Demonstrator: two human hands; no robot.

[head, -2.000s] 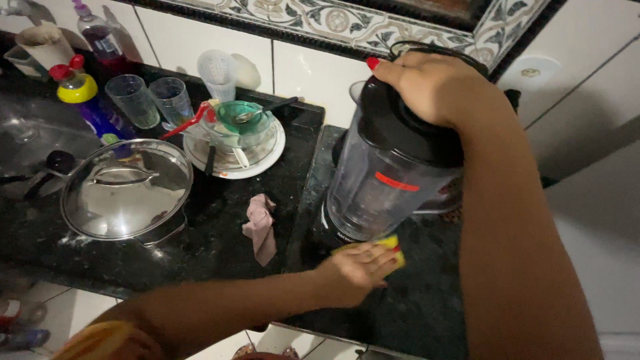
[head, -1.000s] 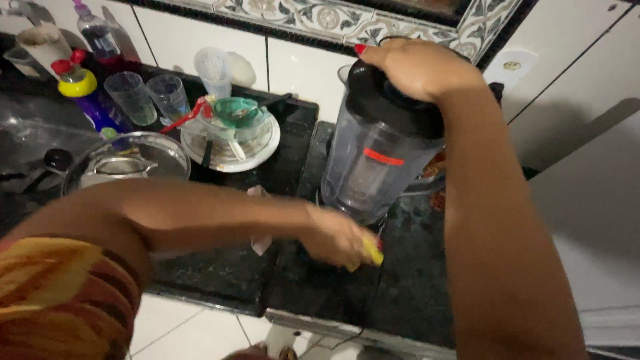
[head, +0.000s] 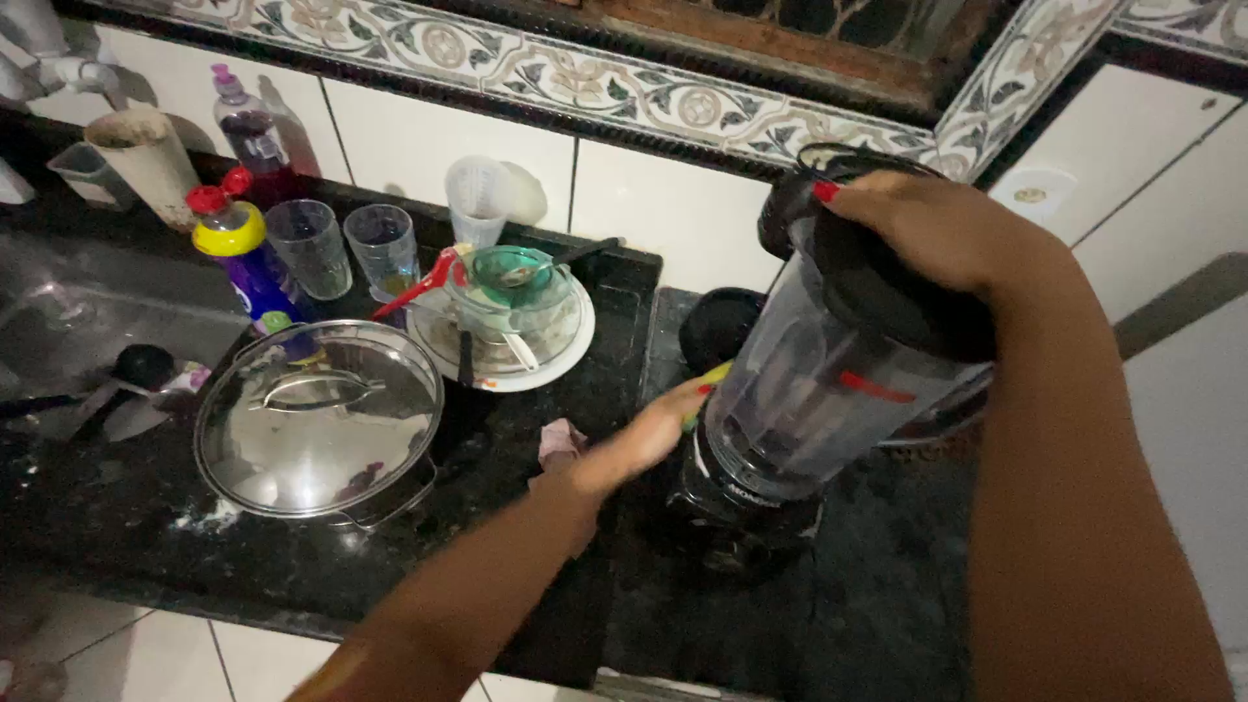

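Note:
A blender with a clear jug [head: 809, 380], black lid [head: 902, 283] and black base [head: 736, 517] stands on the dark stone counter at the right. My right hand [head: 936, 219] lies over the lid, its fingers gripping the rim. My left hand [head: 658, 429] reaches to the jug's left side, just above the base, and holds a yellow and green sponge [head: 717, 375], which is mostly hidden by the fingers and the jug. A crumpled pink cloth [head: 561, 444] lies beside my left forearm and is partly hidden by it.
A lidded steel pan [head: 317, 429] stands at the left, near the sink [head: 88, 283]. Behind it are a purple bottle [head: 249, 273], drinking glasses [head: 307, 249] and a white plate [head: 565, 356] stacked with bowls and utensils. A black round object [head: 720, 327] sits behind the blender.
My left hand has moved with the sponge from the counter in front of the blender to the jug's left side. My right hand stays on the lid.

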